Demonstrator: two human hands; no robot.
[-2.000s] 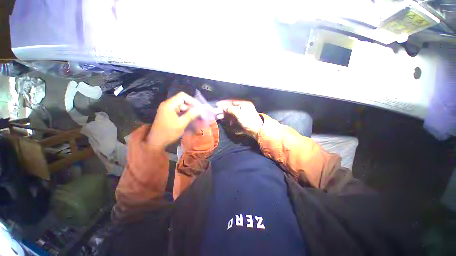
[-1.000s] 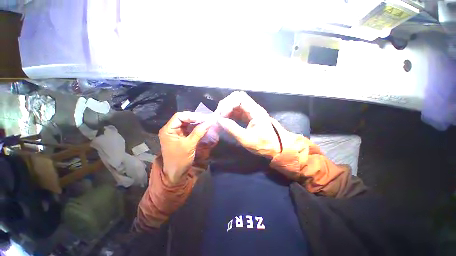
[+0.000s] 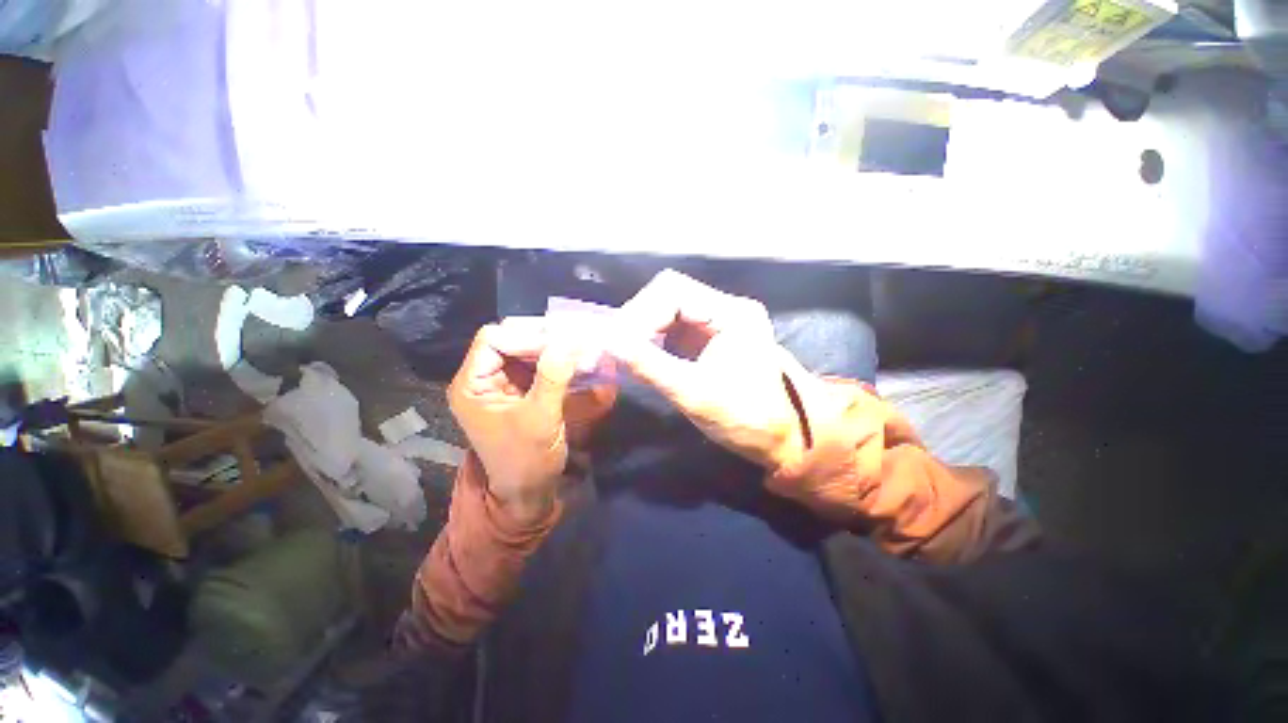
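A small, thin lilac fabric piece is held between my two hands over my lap, just in front of the table edge. My left hand pinches its left side between thumb and fingers. My right hand pinches its right side with thumb and forefinger, and its other fingers are curled. The fingertips of both hands are close together, and glare hides where they meet. Part of the fabric hangs below the fingers.
The white table runs across the top, washed out by glare. Lilac fabric hangs at its right end. A machine part with a yellow label is at the upper right. White cloth, a wooden frame and a green object are at the lower left.
Compared with two seconds ago, both hands are closer together and slightly lower, and the right hand has turned. Since one second ago, more of the lilac piece shows above the fingers. The view has shifted slightly.
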